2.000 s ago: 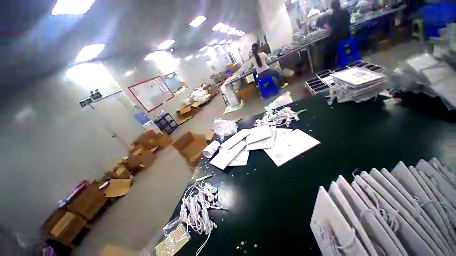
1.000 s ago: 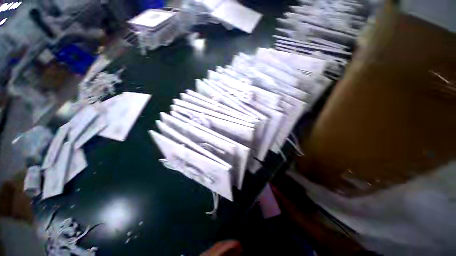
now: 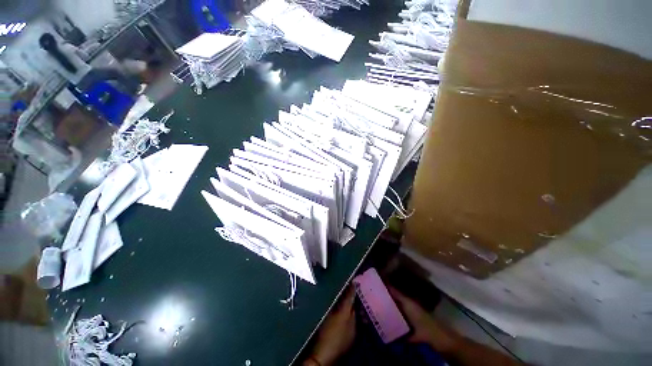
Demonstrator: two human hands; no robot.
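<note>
A mobile phone with a pink-lilac lit face (image 3: 381, 305) is below the table's near edge at the bottom centre. My right hand (image 3: 423, 323) is at its right side and grips it. My left hand (image 3: 340, 330) is close by its left edge; its fingertips are dark, so a grip cannot be told. On the green table, a fanned row of white flat panels (image 3: 261, 246) leans beside the phone, with white cables coiled between them and some ends dangling.
Flat white panels (image 3: 171, 175), loose cables (image 3: 93, 342), a white cylinder (image 3: 49, 268) and crumpled clear plastic (image 3: 50, 214) are at left. More panel stacks (image 3: 211, 46) are at the back. A brown cardboard sheet (image 3: 529, 150) stands at right. A person (image 3: 64, 57) is in the background.
The view has swung right from the room to the panel row and cardboard. Both hands and more of the phone now show below the table edge. The panels look unmoved.
</note>
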